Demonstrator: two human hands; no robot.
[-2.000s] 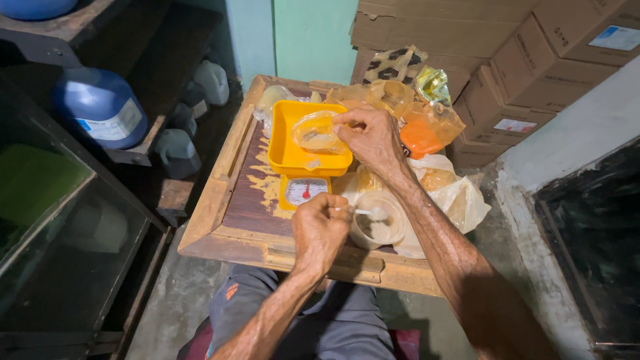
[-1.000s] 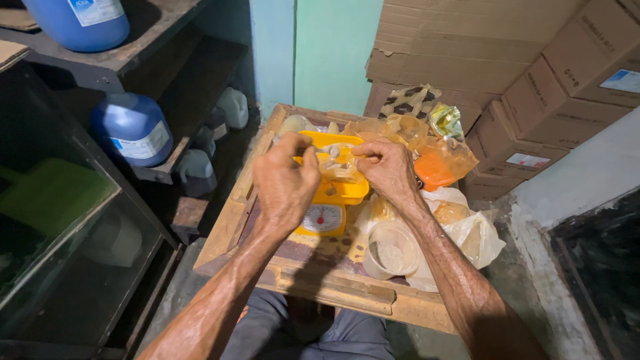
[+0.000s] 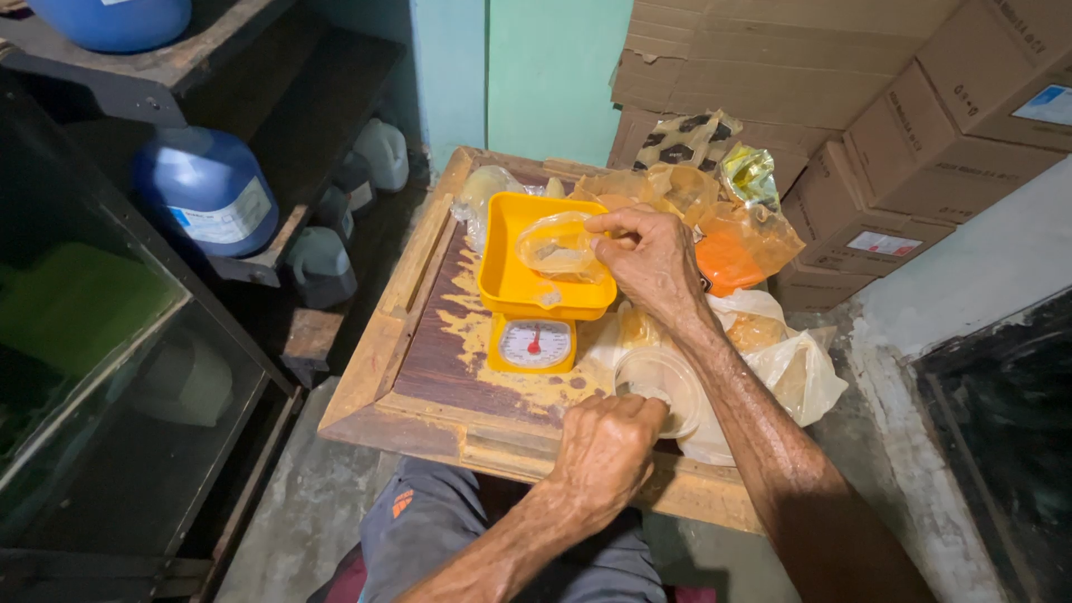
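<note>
A yellow kitchen scale (image 3: pixel 533 343) with a round dial stands on the wooden table (image 3: pixel 419 419), its deep yellow tray (image 3: pixel 494 276) on top. In the tray, a clear plastic bag (image 3: pixel 557 243) is held open at its right edge by the fingertips of my right hand (image 3: pixel 649 260); a little pale matter shows in it. My left hand (image 3: pixel 607 452) is curled at the near left side of a round clear plastic tub (image 3: pixel 682 385) with whitish contents, its fingertips over the rim. Whether it holds anything is hidden.
Right of the tray lie a bag of orange powder (image 3: pixel 737 251), a gold-green foil packet (image 3: pixel 751 174) and a whitish plastic bag (image 3: pixel 804 377). A knotted clear bag (image 3: pixel 486 193) is behind left. Blue jugs (image 3: pixel 205 193) fill the left shelves; cardboard boxes (image 3: pixel 946 151) are stacked right.
My left hand was over the scale tray one second ago and is now back at the round tub. My right hand stays at the clear bag.
</note>
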